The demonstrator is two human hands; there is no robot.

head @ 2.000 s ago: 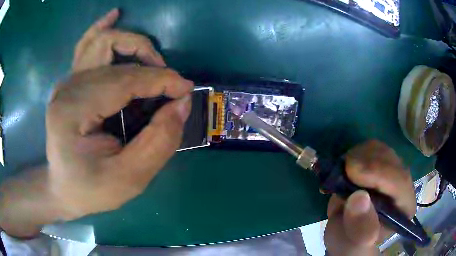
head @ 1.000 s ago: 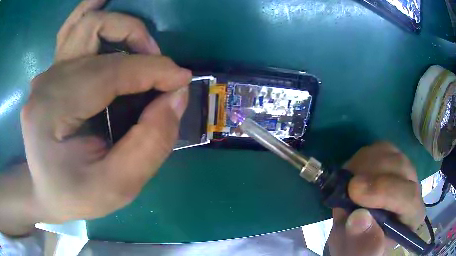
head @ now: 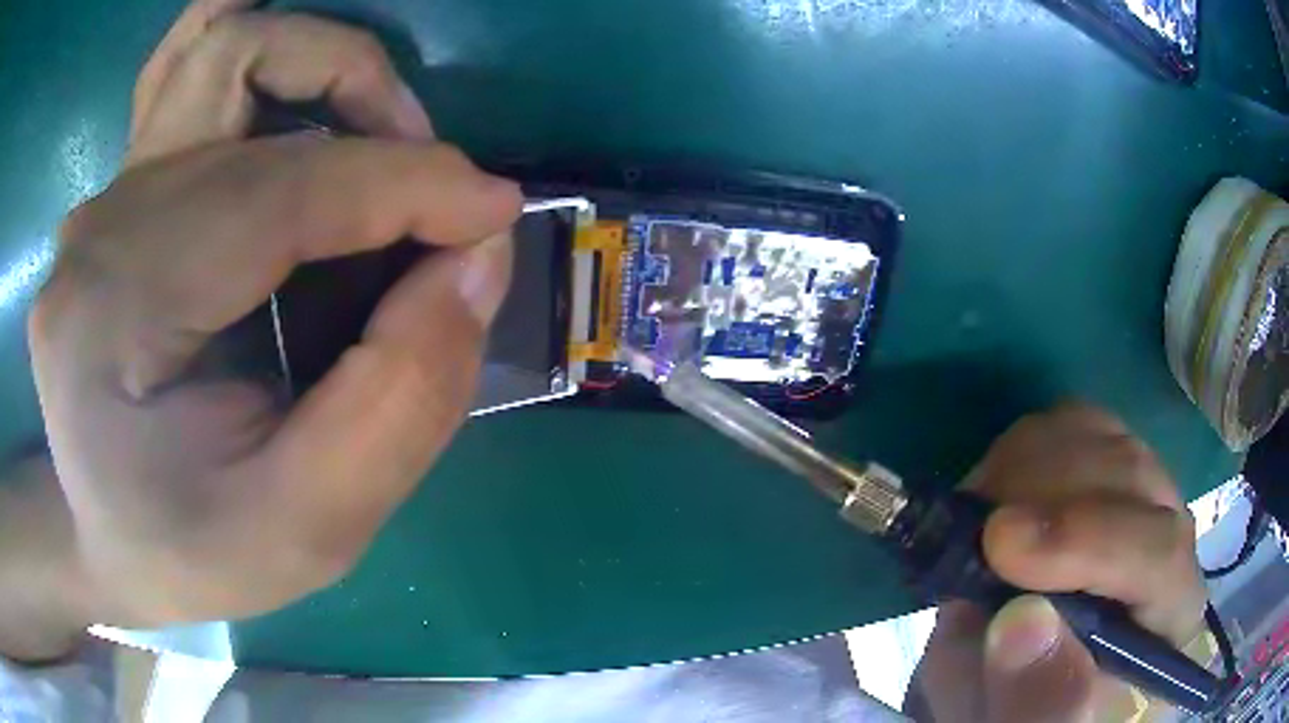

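The dark phone housing [head: 763,191] lies on the green mat, its blue and silver circuit board [head: 778,290] exposed. A black LCD screen with a pale frame [head: 534,304] lies over its left part, and the orange flex cable [head: 608,290] meets the board's left edge. My left hand [head: 283,311] is above the screen, thumb and index fingertips together; anything pinched between them is hidden. My right hand [head: 1081,537] grips the soldering iron [head: 872,497] like a pen. Its silver tip is at the lower left of the board, near the flex cable's lower end.
A round cream-yellow ring [head: 1223,311], with greyish material inside, stands at the right edge. Another dark unit [head: 1131,28] is cut off at the upper right. A black cord [head: 1255,544] shows at the lower right. The mat's curved front edge [head: 566,674] runs along the bottom.
The iron's tip has moved from the board's silver area left and down to the flex cable's lower end. My left hand and the screen appear farther left in view.
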